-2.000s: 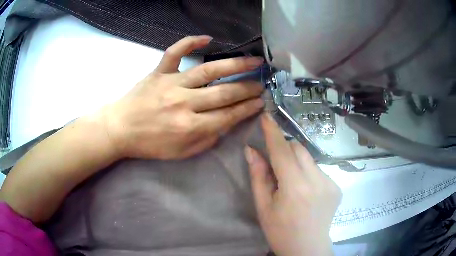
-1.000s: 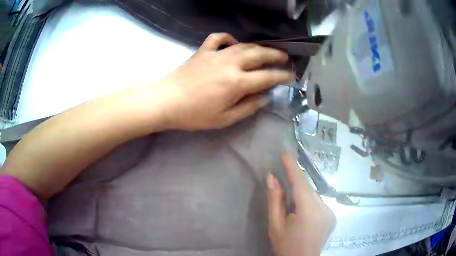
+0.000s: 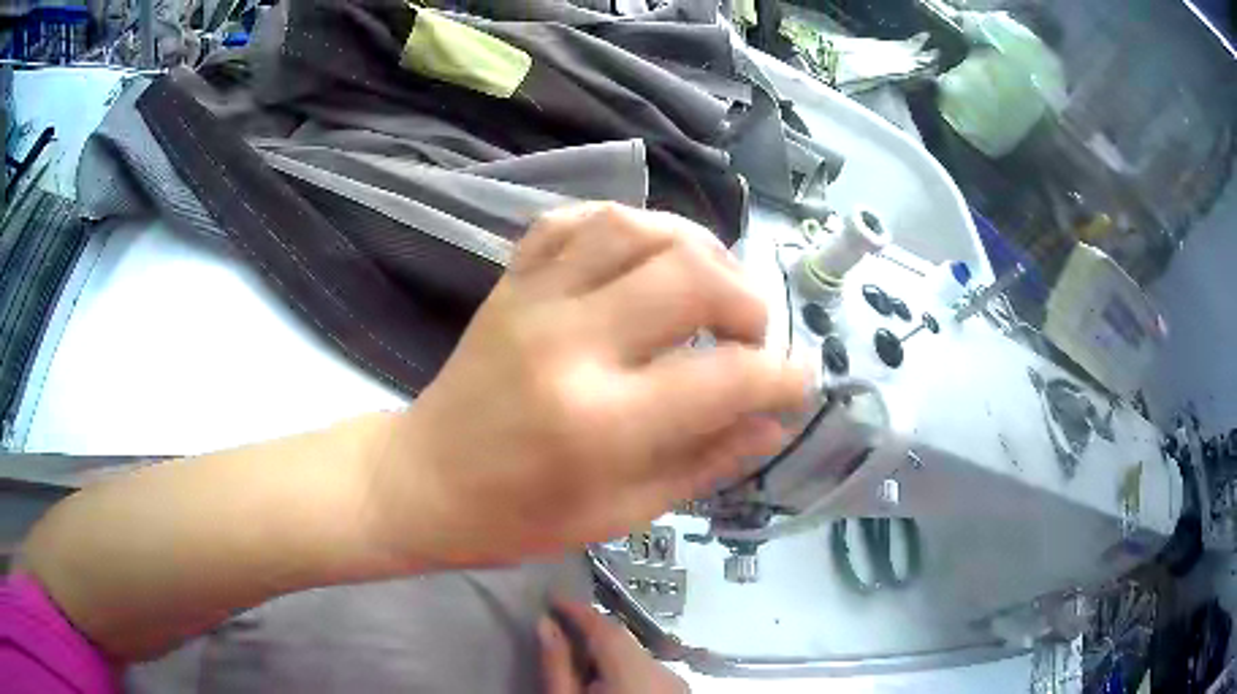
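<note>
The grey-taupe garment piece point(image 3: 394, 630) lies at the bottom, left of the needle area. My left hand point(image 3: 597, 393) is raised above it, in front of the sewing machine head point(image 3: 828, 454). Its fingers are curled and blurred, and its fingertips are near the machine head's left end; whether they hold anything, such as thread, cannot be told. My right hand point(image 3: 611, 658) is low at the cloth's right edge, cut off by the picture's bottom; its grip on the cloth is unclear. The shiny binder attachment point(image 3: 627, 603) slants down beside the metal plate point(image 3: 654, 569). The needle is hidden.
Dark brown and grey garment cloth point(image 3: 339, 271) with a yellow-green patch point(image 3: 468, 54) is heaped behind my left hand. Green-handled snips point(image 3: 875, 552) lie right of the needle area. The machine arm point(image 3: 1004, 475) extends right. A pale green bag point(image 3: 1001, 84) is at the back.
The view has tilted up, showing more of the machine and cloth heap. My left hand has left the cloth by the needle and risen to the machine head. My right hand remains low by the cloth edge.
</note>
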